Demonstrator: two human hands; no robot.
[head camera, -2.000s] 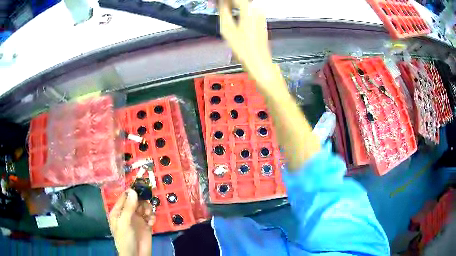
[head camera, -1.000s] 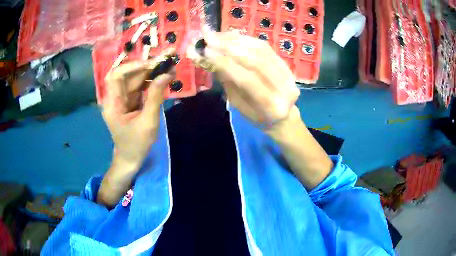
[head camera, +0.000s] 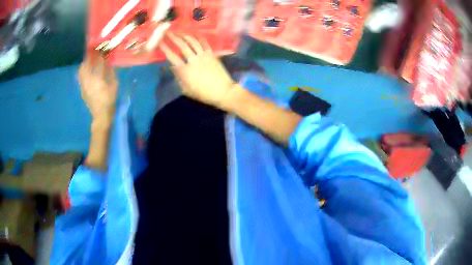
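Observation:
A red-orange watch tray (head camera: 217, 39) lies at the top of the view. Strapped watches with pale straps (head camera: 121, 35) lie slanted across its left part, and a black watch head (head camera: 198, 14) sits in a pocket to their right. My left hand (head camera: 98, 87) is blurred at the tray's lower left corner, fingertips by a strap end; whether it holds anything is unclear. My right hand (head camera: 202, 72) is over the tray's front edge, fingers apart, fingertips beside another pale strap, with nothing visible in them.
A second red tray (head camera: 310, 39) with several watch heads lies to the right. A white crumpled piece (head camera: 385, 17) is on the dark green ledge beyond it. Film-covered stacked trays (head camera: 439, 57) stand far right. A red crate (head camera: 406, 155) and brown boxes (head camera: 49, 173) are on the floor.
The view has tipped down, so the trays sit higher. Both hands have moved apart from the raised dark watch heads they held; the right hand has lowered to the tray with its fingers spread.

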